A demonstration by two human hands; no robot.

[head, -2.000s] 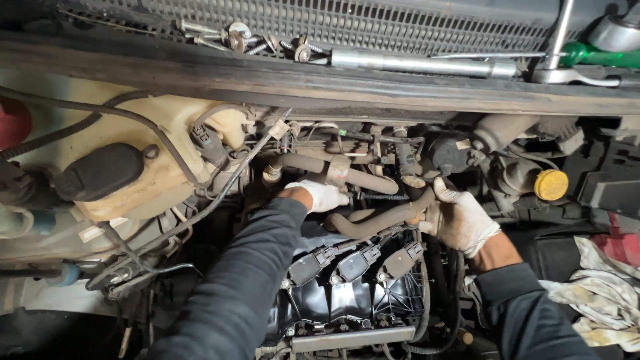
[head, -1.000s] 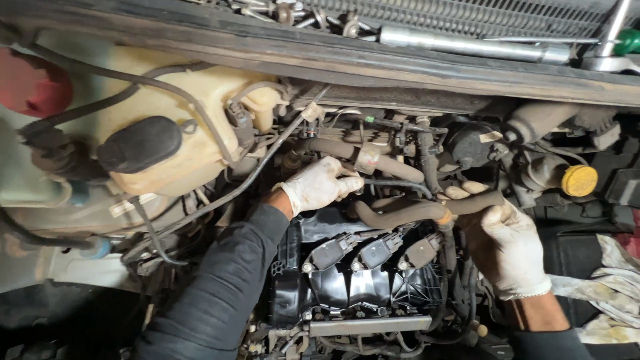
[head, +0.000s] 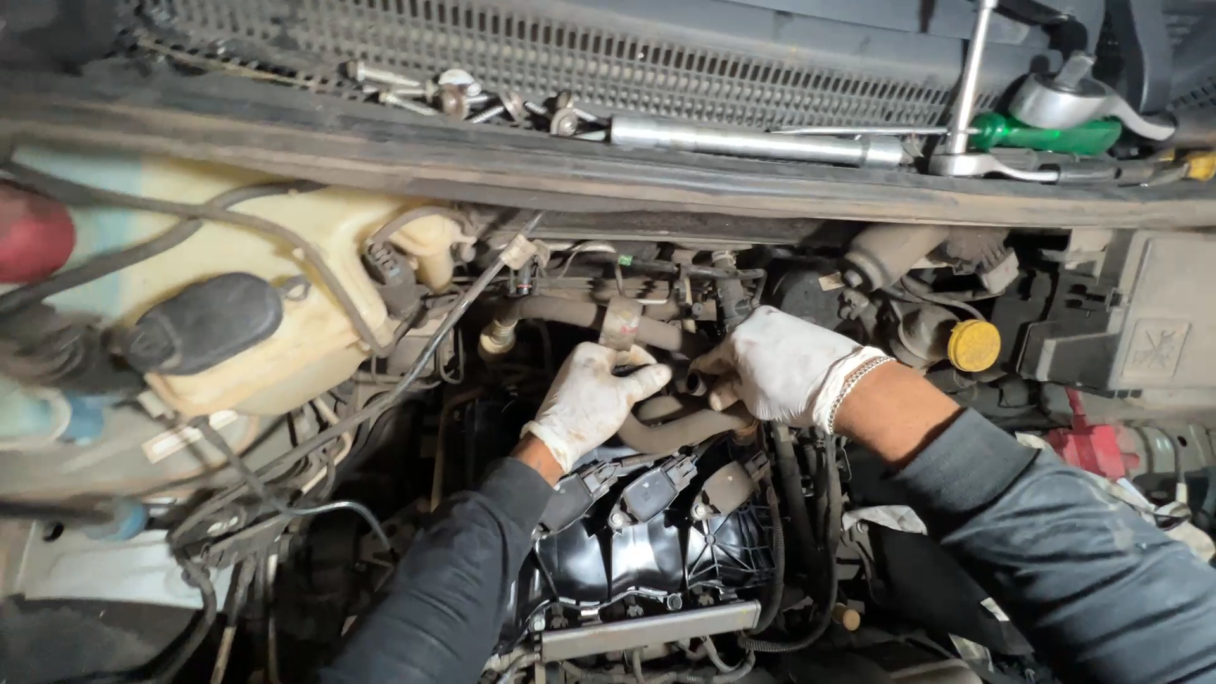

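Note:
My left hand (head: 594, 394), in a white glove, is at the middle of the engine bay beside a metal clip on a rubber hose (head: 560, 312); its fingers are curled, and whether they grip anything is hidden. My right hand (head: 779, 366), also gloved, closes around the end of a hose at its fingertips. Below both hands a curved rubber hose (head: 679, 434) runs over the engine. Ignition coils (head: 655, 489) sit in a row on the black plastic engine cover (head: 646, 560).
Bolts (head: 465, 95), a metal tube (head: 755, 141), a green-handled screwdriver (head: 1045, 135) and ratchets (head: 1064, 100) lie along the cowl. A coolant tank (head: 256, 313) stands at left, a yellow cap (head: 974, 345) at right. A metal rod (head: 446, 323) slants across the bay.
My right hand has moved in from the right, toward my left hand, and no longer holds the curved hose the way it did a second ago. The view has shifted.

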